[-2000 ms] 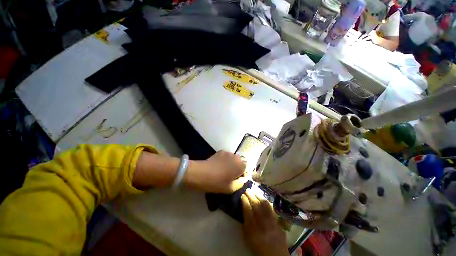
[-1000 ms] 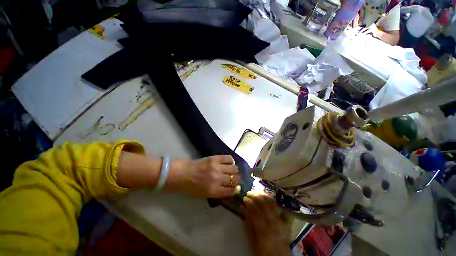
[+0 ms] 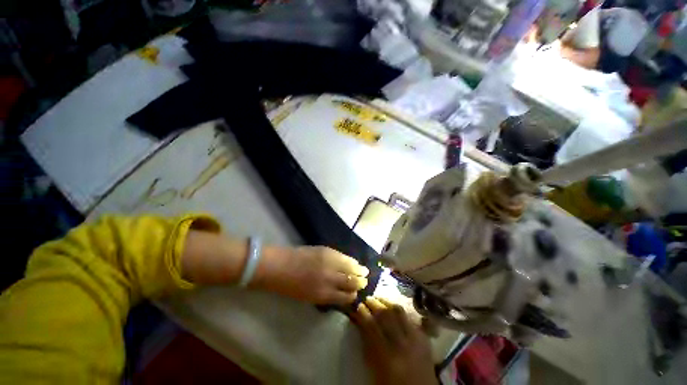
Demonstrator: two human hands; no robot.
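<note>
A long black fabric strip (image 3: 290, 184) runs from the black cut pieces (image 3: 301, 69) at the back down to the sewing machine head (image 3: 444, 233). My left hand (image 3: 324, 277), bare with a ring and a pale bangle, has its fingers closed on the strip's near end, just left of the needle area. My right hand (image 3: 392, 334) lies at the strip's end, close in front of the machine head, its fingertips almost touching my left hand's. The needle and presser foot are hidden or blurred.
The worn white table (image 3: 226, 203) carries two yellow stickers (image 3: 357, 131). Crumpled white material (image 3: 433, 94) lies beyond the table's far edge. A phone-like object with a red screen (image 3: 482, 361) shows below the machine. Another person's arm (image 3: 584, 54) is at the top right.
Compared with two seconds ago, my left hand has moved slightly left and down from the needle area, and more of the strip shows beside it. The latest view is blurrier.
</note>
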